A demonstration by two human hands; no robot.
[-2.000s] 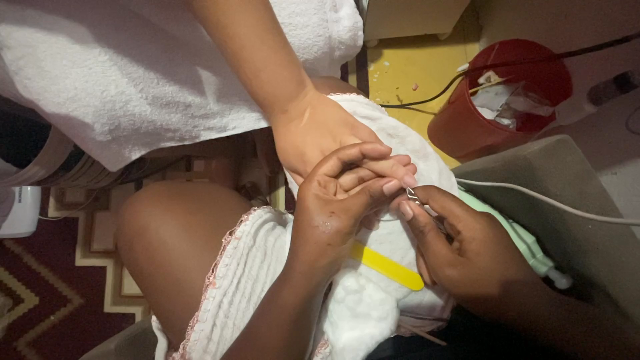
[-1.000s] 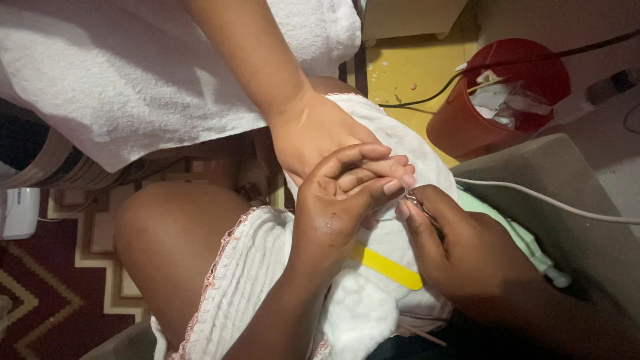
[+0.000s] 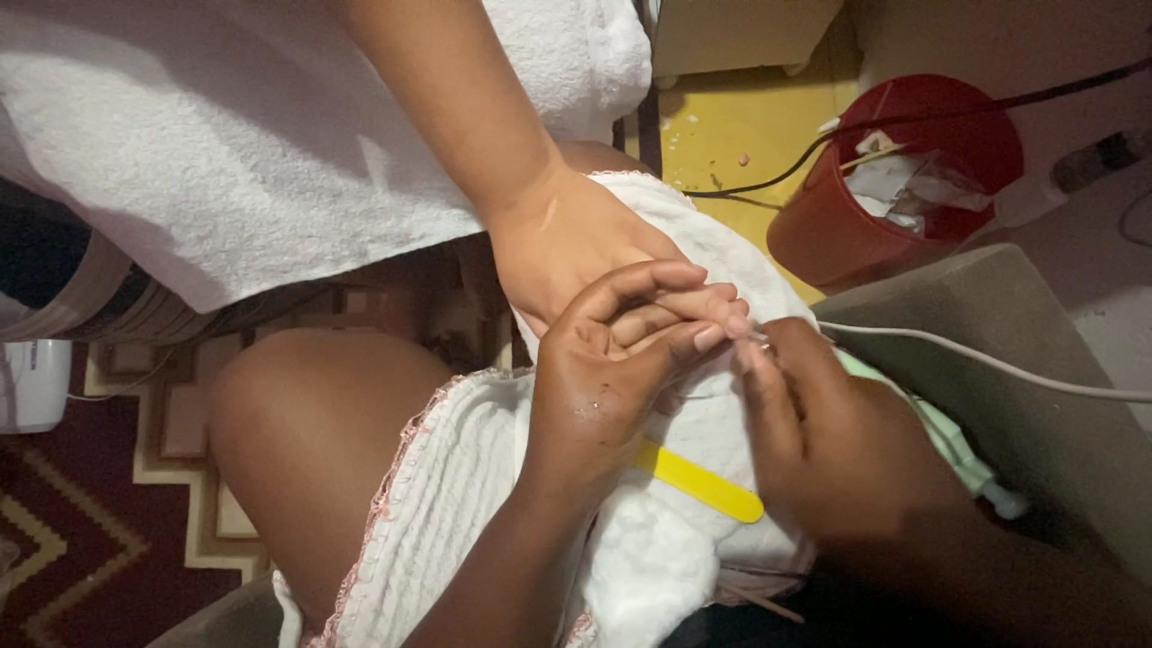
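Note:
My left hand [image 3: 612, 360] grips the fingers of another person's hand [image 3: 585, 243], which reaches in from the top over my lap. In my right hand [image 3: 801, 405] is a small metal tool [image 3: 760, 339], its tip at a fingertip of that hand; the blurred fingers hide its kind. A yellow nail file [image 3: 702, 481] lies below my left hand on a white cloth [image 3: 468, 450] with pink trim. Beside the file rests a wad of white cotton [image 3: 648, 567].
A red bin [image 3: 810, 225] with waste stands on the yellow floor at the upper right, a black cable [image 3: 900, 120] crossing over it. A white cable [image 3: 954, 346] runs off to the right. A white towel [image 3: 315, 135] covers the other person's lap. A thin stick [image 3: 760, 601] lies near the cotton.
My right hand has shifted slightly at the fingertip and is now blurred. My left hand keeps its hold on the other person's fingers.

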